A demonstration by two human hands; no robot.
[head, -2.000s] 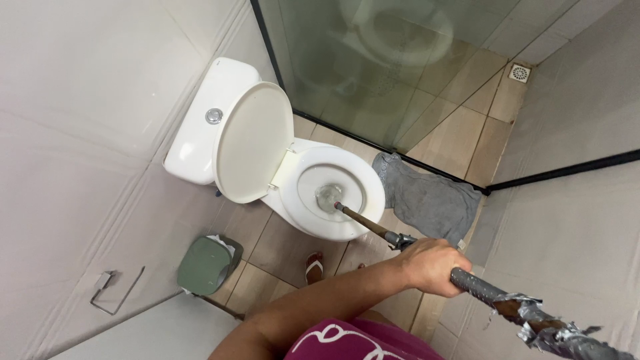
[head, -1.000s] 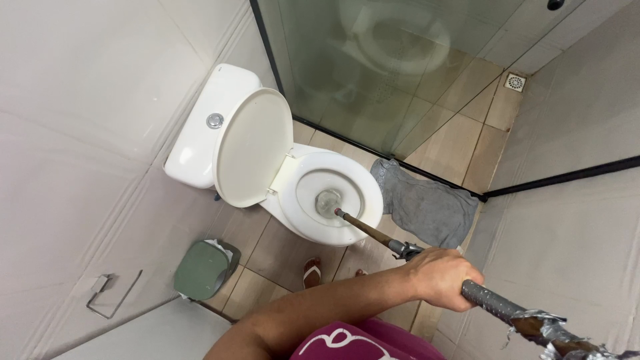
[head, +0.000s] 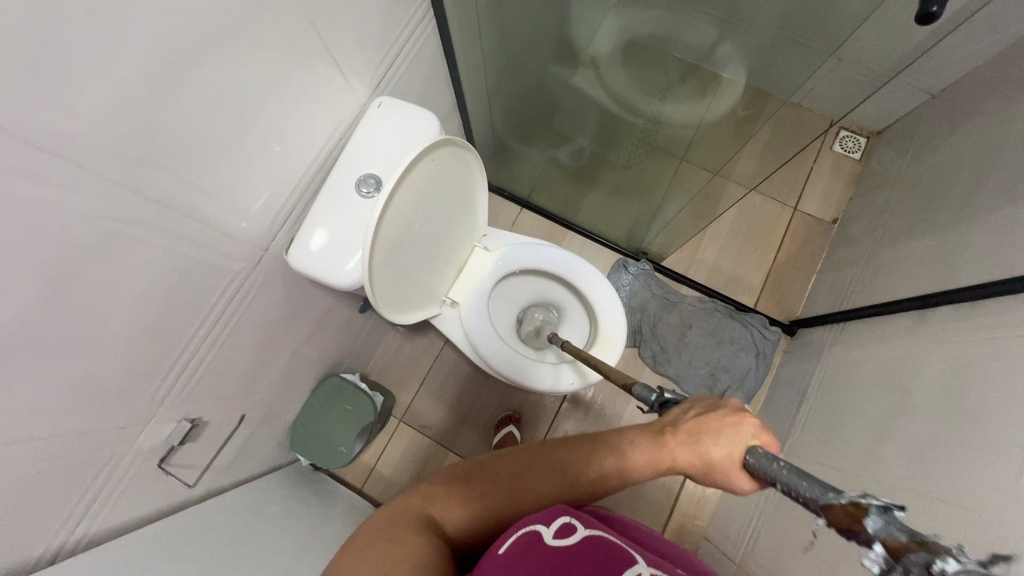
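Observation:
My left hand (head: 716,442) is closed around a long pole (head: 788,476) wrapped in worn grey tape, torn in ragged strips towards the lower right corner. Beyond the fist, the pole's thinner brown part slants down over the rim of a white toilet (head: 604,312). Its reddish tip is at the drain opening of the bowl, near the water; whether it touches the bottom cannot be told. The seat is down and the cream lid (head: 428,228) stands raised against the cistern (head: 364,196). My right hand is out of view.
A green lidded bin (head: 332,420) stands left of the toilet, near a metal paper holder (head: 196,456) on the wall. A grey cloth (head: 704,340) lies beside the black-framed glass shower screen (head: 560,104). A floor drain (head: 850,144) and a foot in a white-strapped sandal (head: 506,432) show.

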